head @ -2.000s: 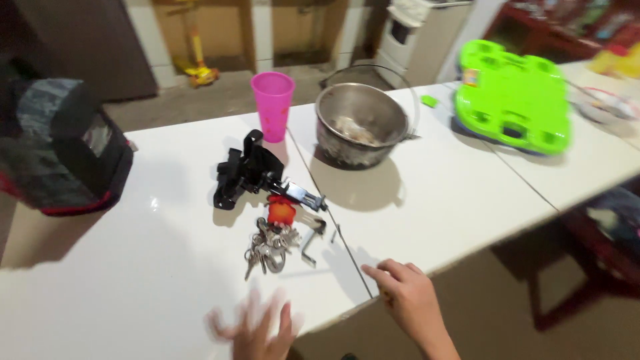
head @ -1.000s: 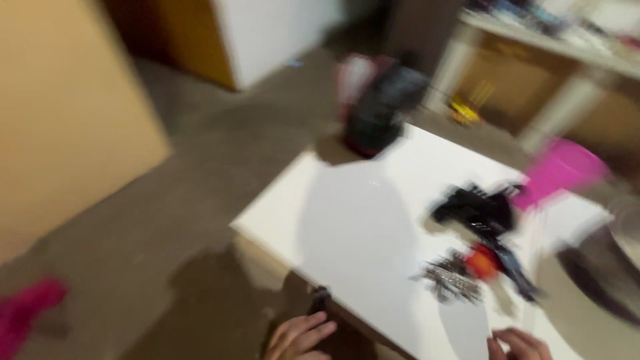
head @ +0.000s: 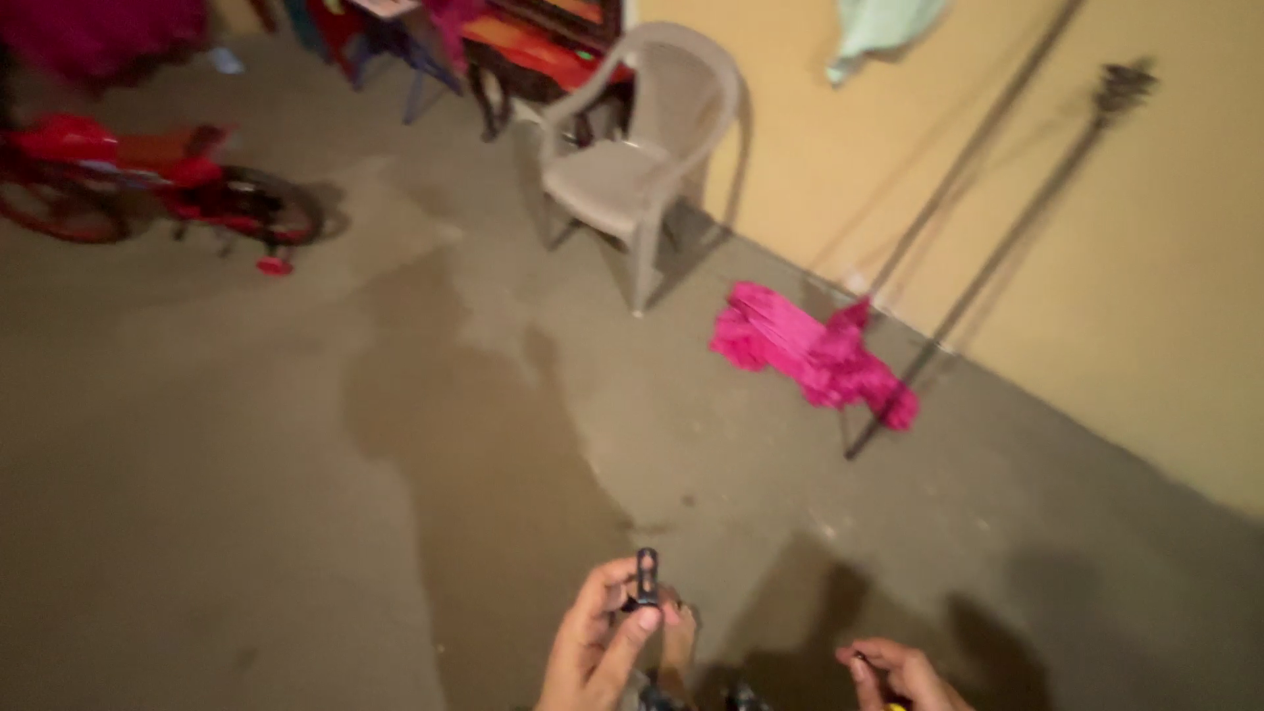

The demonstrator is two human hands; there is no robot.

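My left hand [head: 604, 632] pinches a small dark part [head: 647, 578] with a slot in it between thumb and fingers, at the bottom middle of the head view. To the right of it, my right hand [head: 904, 671] has thumb and forefinger together around a tiny dark piece, too small to name. Below that hand a bit of something yellow [head: 896, 706] shows at the frame's bottom edge. The hands are apart, above the concrete floor.
A plastic armchair [head: 622, 178] stands near the yellow wall [head: 1136, 247]. Pink cloth [head: 810, 355] lies on the floor by two long poles [head: 997, 237] leaning on the wall. A red child's bicycle [head: 168, 188] is at the left.
The view has swung from the white table to the floor and wall. My left hand, empty and spread two seconds ago, now holds the small dark part.
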